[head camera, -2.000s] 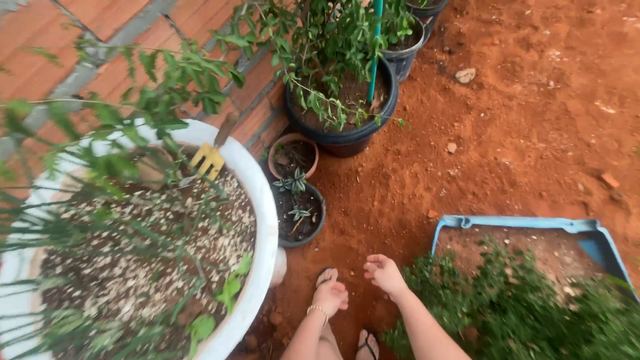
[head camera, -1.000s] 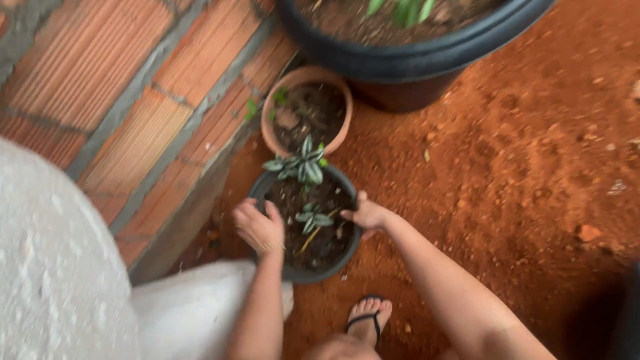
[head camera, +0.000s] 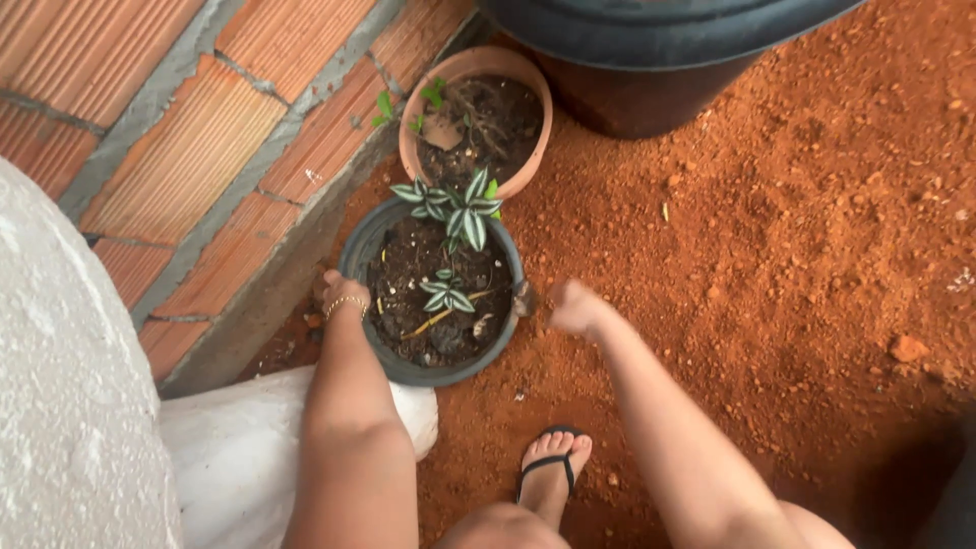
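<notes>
A round dark plastic pot (head camera: 431, 376) of soil stands on red earth, holding striped-leaf plants (head camera: 471, 216) at its far side and a small striped plant (head camera: 445, 296) near its middle. My left hand (head camera: 343, 296), with a gold-coloured bracelet at the wrist, grips the pot's left rim; its fingertips are partly hidden. My right hand (head camera: 576, 308) is off the pot to the right, blurred, its fingers loosely curled with nothing visible in them. A small brown lump (head camera: 524, 299) sits at the pot's right rim, between pot and hand.
A terracotta-coloured pot (head camera: 540, 141) with soil and small green sprigs touches the dark pot's far side. Beyond it is a large dark planter (head camera: 656, 46). A brick wall (head camera: 191, 152) runs along the left, with a big white planter (head camera: 61, 366) nearer. My sandalled foot (head camera: 550, 473) is below.
Both hands reached down to the dark pot's rim between the first and second frames. My right hand has since come off the rim to the right; my left stays on it. The view has moved closer.
</notes>
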